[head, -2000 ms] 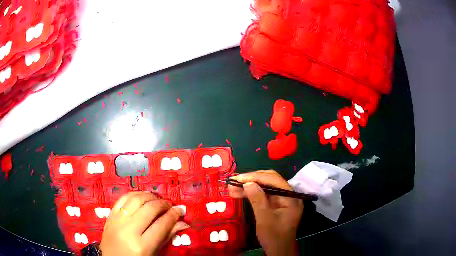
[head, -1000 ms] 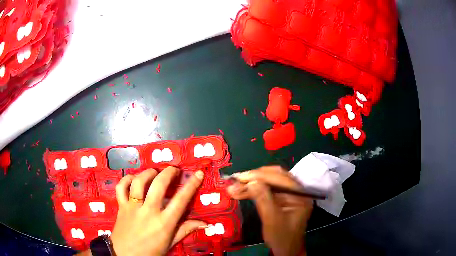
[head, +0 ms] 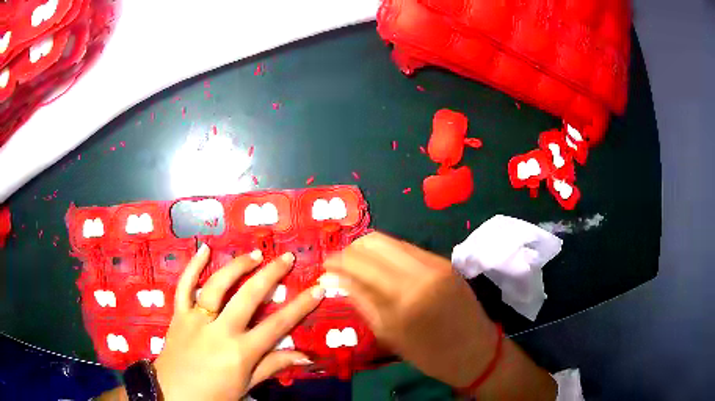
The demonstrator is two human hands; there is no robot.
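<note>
The red moulded sheet (head: pixel 125 266) with rows of paired white ovals lies at the front edge of the dark green table; one piece in its top row is an empty gap. My left hand (head: pixel 231 329) lies on the sheet, fingers spread and pressing it, holding nothing visible; it has a ring and a dark wristband. My right hand (head: pixel 408 301) is blurred over the sheet's right side, fingers bent down and touching or just above it. The tweezers do not show; the hand may hide them. A red band is on the right wrist.
A crumpled white tissue (head: pixel 509 262) lies right of my right hand. Two plain red pieces (head: pixel 448 186) and a small eyed cluster (head: pixel 557 166) lie behind it. A plain red stack (head: pixel 509 51) is at upper right, an eyed stack (head: pixel 59 59) at upper left. Red slivers are scattered about.
My right hand has moved left over the sheet and turned, and the tweezers have gone from sight. My left hand's fingers have spread. The whole view has shifted slightly.
</note>
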